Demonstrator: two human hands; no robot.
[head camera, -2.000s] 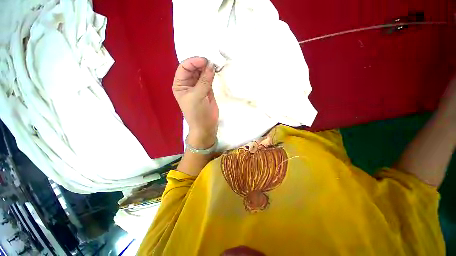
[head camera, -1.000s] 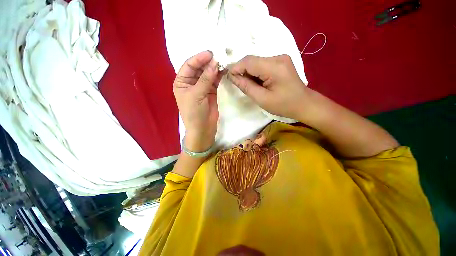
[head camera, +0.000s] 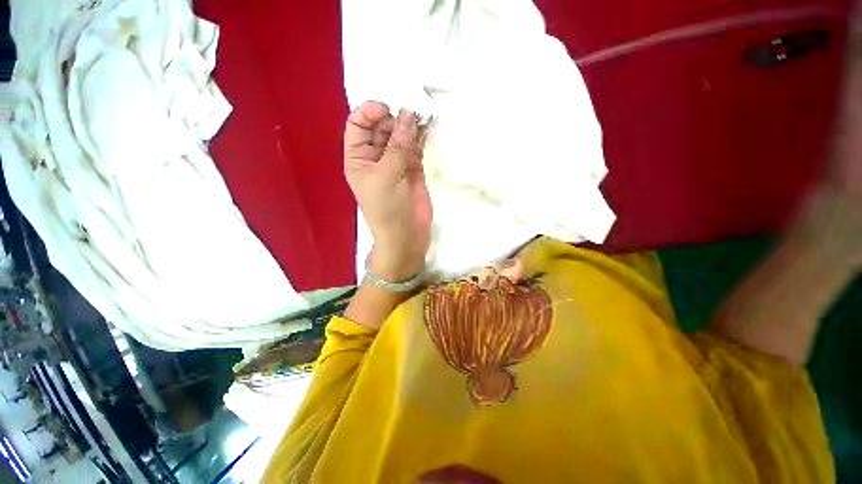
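Observation:
A white garment (head camera: 510, 142) lies over the red cloth and reaches my lap. My left hand (head camera: 389, 180) is on its left part, thumb and fingertips pinched on the cloth; a tiny dark bit shows at the fingertips, too small to make out. My right arm is blurred at the right edge; the right hand is cut off by the picture's edge. A pale thread (head camera: 680, 36) stretches from the garment toward the upper right. Black thread snips (head camera: 786, 47) lie on the red cloth at the upper right.
A large pile of white garments (head camera: 123, 180) lies at left on the red-covered table (head camera: 274, 189). Green flooring (head camera: 695, 284) shows at the right, beyond the table's near edge. Blurred machinery or equipment (head camera: 85, 406) shows at the lower left.
My right hand has moved from the garment beside my left fingertips out past the right edge. The thread, looped before, is now drawn out long. My left hand still pinches the cloth.

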